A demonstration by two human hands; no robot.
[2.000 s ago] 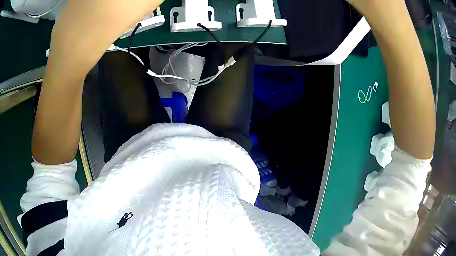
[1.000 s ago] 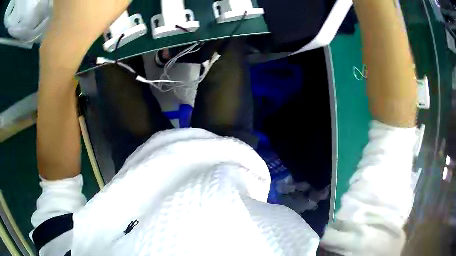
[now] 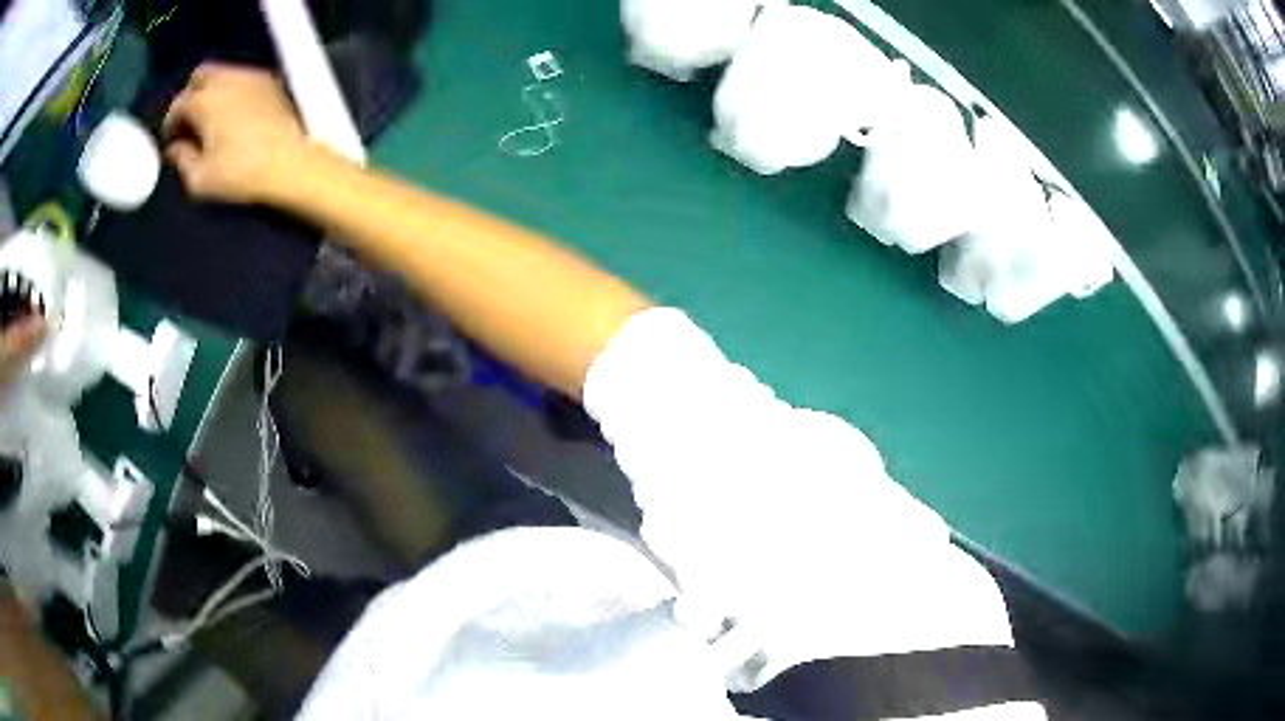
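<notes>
My right hand (image 3: 240, 134) is over the black mat (image 3: 212, 261) at the upper left, fingers curled, just right of a white mouse (image 3: 120, 162). Whether it pinches something small is too blurred to tell. My left hand (image 3: 23, 342) is mostly cut off by the left edge; only fingertips show, at a white security camera (image 3: 88, 303). Another white camera (image 3: 42, 472) stands nearer me, its bracket toward the bench edge. Black leads and white power cables (image 3: 261, 542) hang over that edge above my lap.
A row of several white cameras (image 3: 916, 169) stands along the far side of the green bench (image 3: 677, 254). A small white tag on a thin cord (image 3: 544, 65) lies on the green top. More white items (image 3: 1223, 493) are at the far right. A white strip (image 3: 313, 78) lies beyond my right wrist.
The view has swung to the right, bringing the row of cameras into sight. My right hand, out of frame before, now shows over the black mat. Fingertips of my left hand now show at the left edge.
</notes>
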